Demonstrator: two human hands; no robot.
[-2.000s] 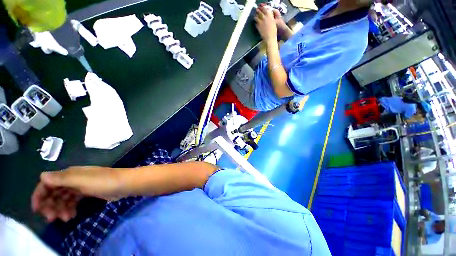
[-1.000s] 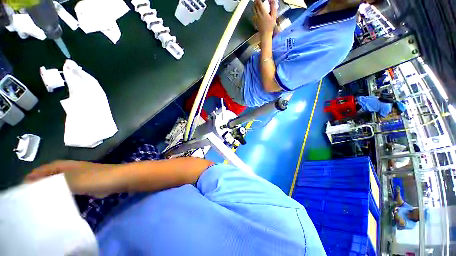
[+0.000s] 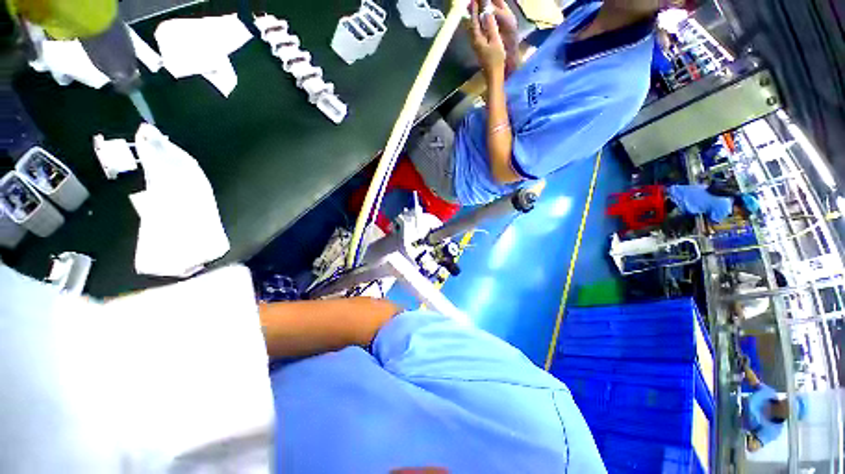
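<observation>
My right forearm (image 3: pixel 320 326) reaches left towards the bench. A large white sheet (image 3: pixel 148 370), close to the camera at lower left, hides nearly all of my right hand. A thin skin-coloured strip shows above the sheet. My left hand cannot be made out; a small skin-coloured patch lies at the bottom edge. Open white housings (image 3: pixel 54 178) with dark insides stand at the left. A white fitting (image 3: pixel 114 155) touches or nearly touches a tissue (image 3: pixel 181 208). Another white part (image 3: pixel 69 271) is partly covered by the sheet. A blue-grey nozzle (image 3: pixel 141 104) points at the tissue.
The dark green bench (image 3: pixel 250 167) holds a stepped white strip (image 3: pixel 301 67), white housings (image 3: pixel 359 32) and another tissue (image 3: pixel 204 44). A pale rail (image 3: pixel 398 134) crosses beside the bench. A neighbouring person (image 3: pixel 565 111) sits beyond it. Blue bins (image 3: pixel 630 370) stand at lower right.
The white sheet has moved in from the lower left and grown larger, covering my right hand and part of the forearm. The whole view has shifted slightly.
</observation>
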